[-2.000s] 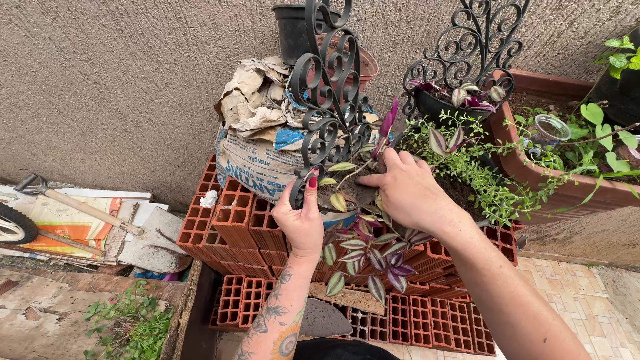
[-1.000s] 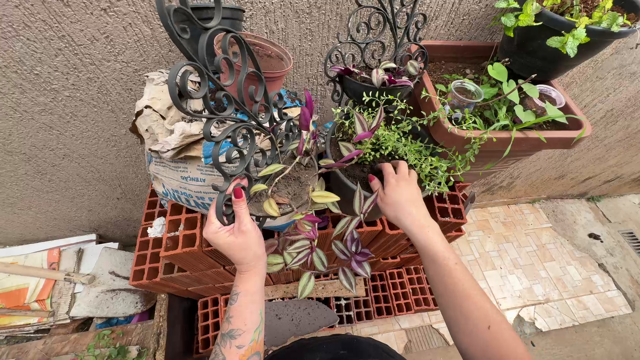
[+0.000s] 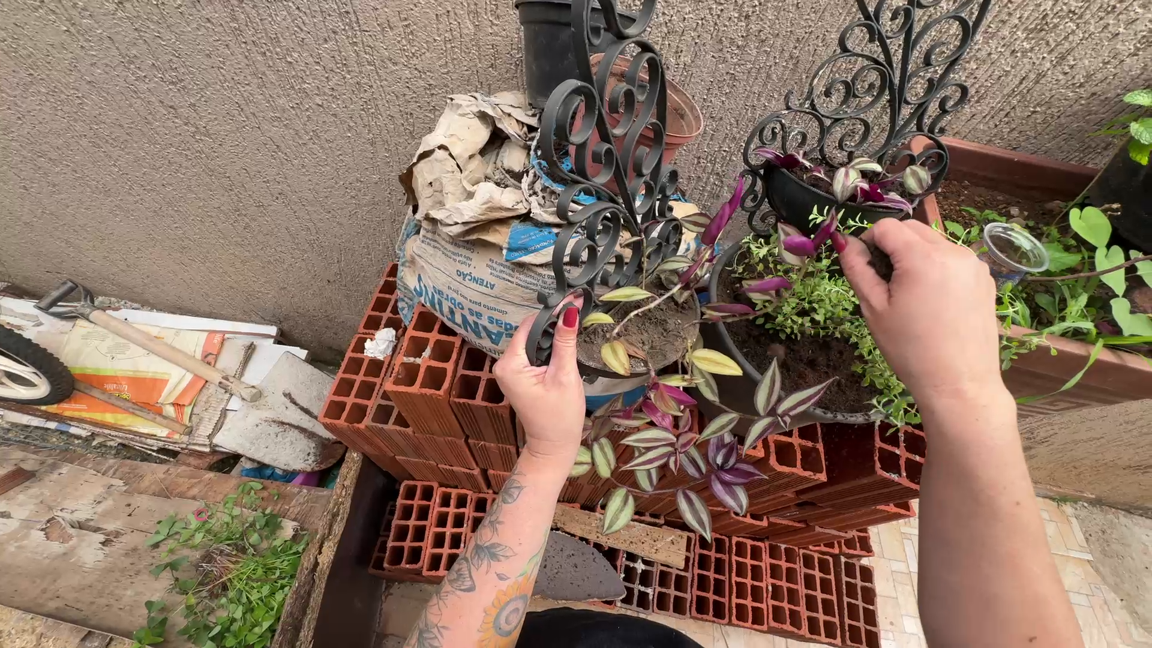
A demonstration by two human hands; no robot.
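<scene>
My left hand (image 3: 547, 387) grips the lower curl of a black scrolled metal plant holder (image 3: 598, 225). Beside it, a pot of soil (image 3: 650, 335) carries a striped purple-and-green tradescantia (image 3: 711, 472), whose stems trail over the front. My right hand (image 3: 927, 297) is raised over a dark pot of small-leaved green plants (image 3: 810, 364). Its thumb and forefinger are pinched together by a purple leaf; whether they hold a stem or soil is unclear. A second black scrolled holder (image 3: 886, 99) with a tradescantia pot (image 3: 828, 202) stands behind.
Hollow red bricks (image 3: 432, 360) are stacked under the pots. A torn cement bag (image 3: 472, 279) leans by the wall, with empty-looking pots (image 3: 679, 117) on it. A terracotta planter (image 3: 1044, 369) stands right, a shovel (image 3: 288, 414) lies left, and a grey stone-like slab (image 3: 576, 567) lies low in front.
My right hand has lifted from the soil of the dark pot, where it was a second ago; earlier it was at the tradescantia pot. My left hand stays on the metal holder.
</scene>
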